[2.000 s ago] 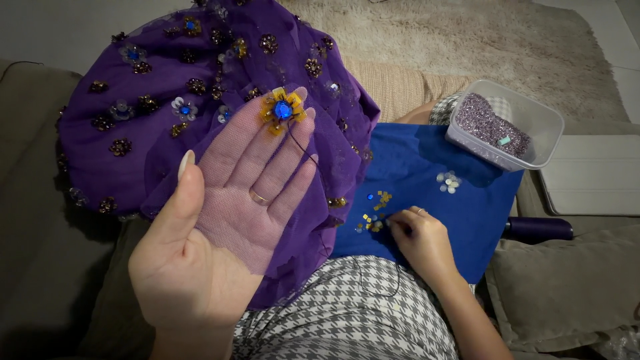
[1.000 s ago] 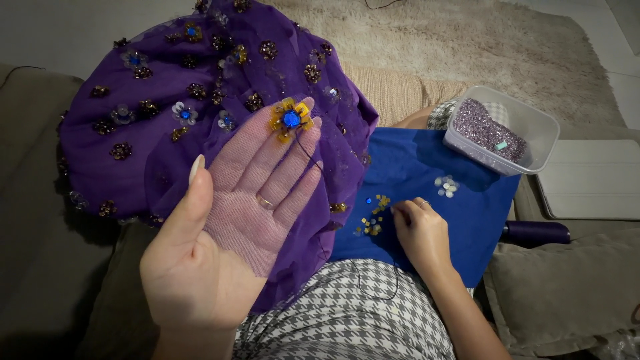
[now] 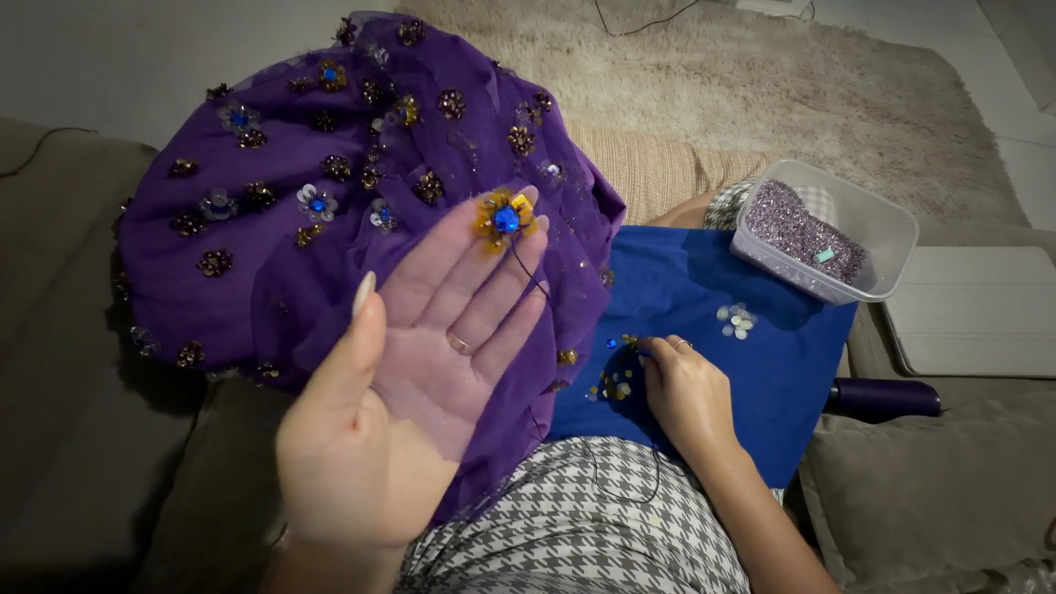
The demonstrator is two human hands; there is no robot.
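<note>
My left hand (image 3: 429,371) is palm up beneath sheer purple tulle (image 3: 330,272), its fingers spread under a gold sequin flower with a blue rhinestone centre (image 3: 506,219). Dark thread (image 3: 528,272) runs from that flower down toward my lap. Other beaded flowers dot the gathered fabric. My right hand (image 3: 689,396) rests on the blue cloth (image 3: 742,404), fingertips together at small gold sequins (image 3: 631,339); whether they pinch a sequin or a needle cannot be told. Near them lie a blue rhinestone (image 3: 611,343), a loose group of gold and clear sequins (image 3: 612,386) and pale round sequins (image 3: 737,320).
A clear plastic tub (image 3: 899,256) of glittery purple beads (image 3: 792,231), with a small mint-coloured piece inside, sits at the cloth's back right corner. A pale flat case (image 3: 973,313) and a dark purple cylindrical object (image 3: 884,399) lie right of it. Sofa cushions (image 3: 932,487) flank my lap.
My right hand stays low over the blue cloth, its fingertips shifting slightly among the gold sequins. My left hand keeps holding up the tulle from beneath.
</note>
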